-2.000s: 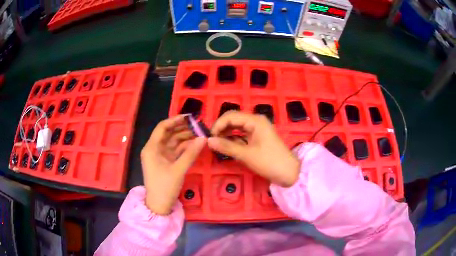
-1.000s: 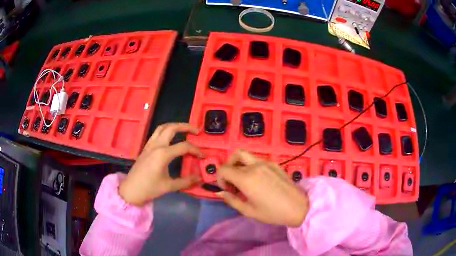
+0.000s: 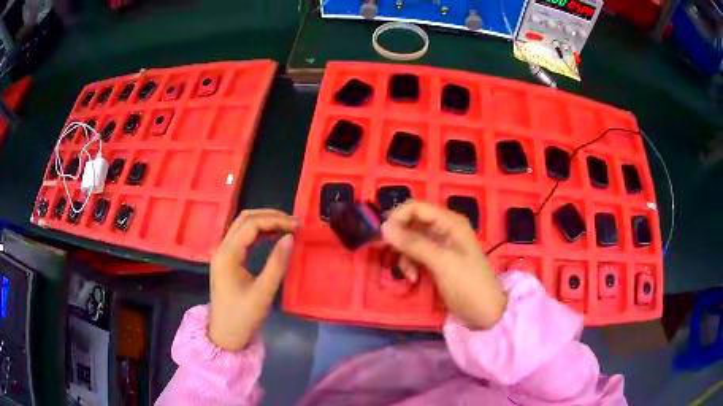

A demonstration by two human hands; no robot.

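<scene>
My right hand (image 3: 444, 258) grips a smartwatch body (image 3: 353, 224) by its right edge, above the main red tray (image 3: 317, 277). The watch is tilted and blurred, with its dark face showing. My left hand (image 3: 252, 277) is empty, thumb and fingers apart, over the tray's left edge. The front-left pocket is bare. A red-backed watch shows partly under my right fingers. Two watch bodies with faint marks on their screens (image 3: 337, 200) lie just behind the held one. Several dark watch bodies (image 3: 406, 148) lie in the pockets behind.
A left tray (image 3: 186, 194) holds several watches and a white cable with a block (image 3: 94, 174). A black wire (image 3: 547, 198) crosses the main tray's right side. Behind stand a pale ring (image 3: 400, 41), a blue box (image 3: 428, 11) and a power supply (image 3: 559, 24). A dark green mat lies beneath.
My right hand has lifted the watch from the front-left pocket, and its dark face now shows. My left hand has moved slightly away from it. The view has shifted slightly.
</scene>
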